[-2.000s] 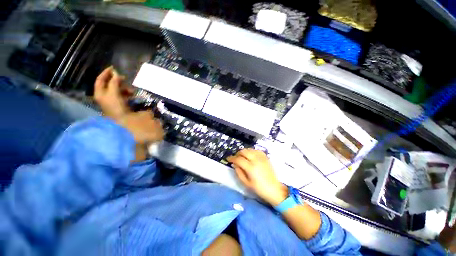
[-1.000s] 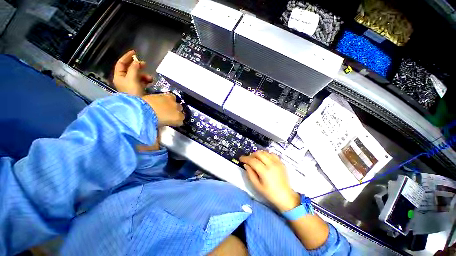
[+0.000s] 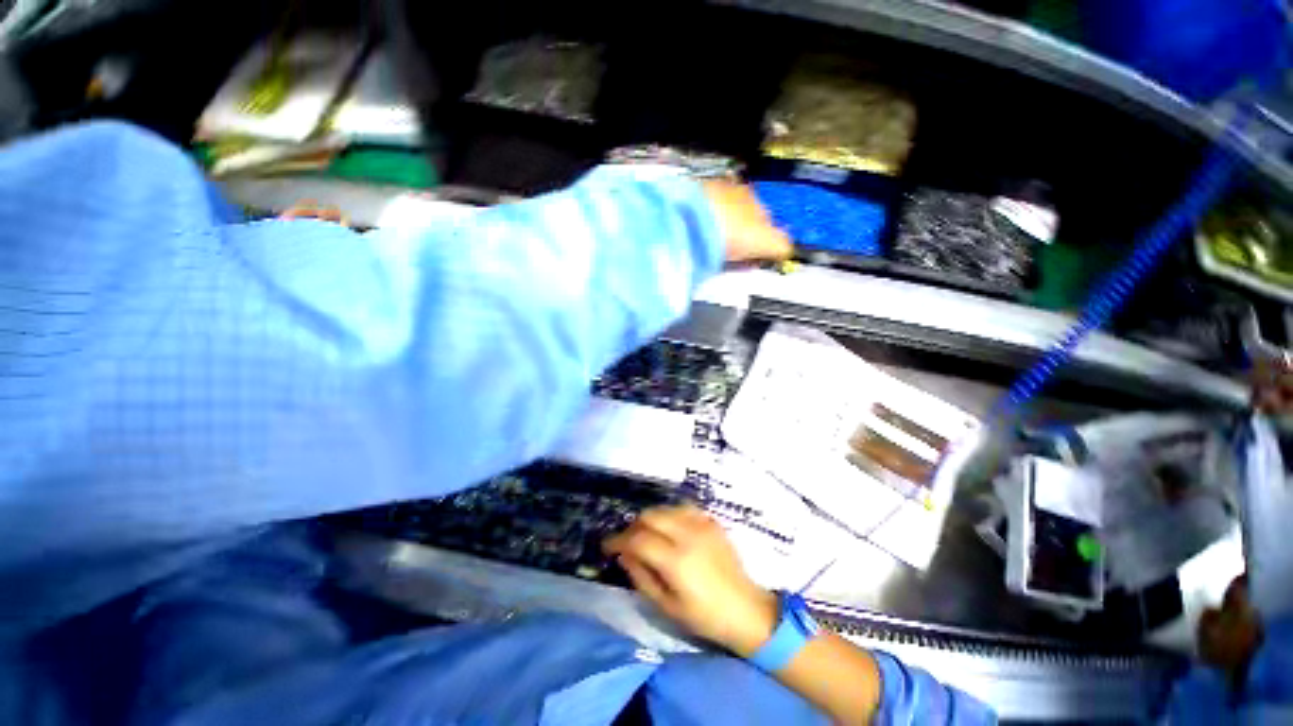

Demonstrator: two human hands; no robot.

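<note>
A long black circuit board [image 3: 532, 514] with many small parts lies before me, its heatsink [image 3: 638, 437] half hidden by a sleeve. My right hand [image 3: 684, 570], with a light blue wrist strap, rests its fingertips at the board's near edge; whether they pinch a part is unclear. A large blue sleeve [image 3: 355, 341] crosses from the left, seemingly another person's; its blurred hand [image 3: 747, 227] is beside the blue component bin [image 3: 823, 216]. A bit of skin above that sleeve may be my left hand [image 3: 315, 214]; the rest is hidden.
Work sheets [image 3: 837, 440] lie right of the board. Brass-coloured parts [image 3: 840, 121] and silver parts [image 3: 964, 234] sit in bins behind the rail. A coiled blue cord [image 3: 1078, 333] hangs at right. A small device [image 3: 1064, 539] and another person's hand [image 3: 1231, 624] are far right.
The view has shifted up and right. The large sleeve has swung from the board across to the bins and covers the left side. The small part held up by my left hand is no longer visible.
</note>
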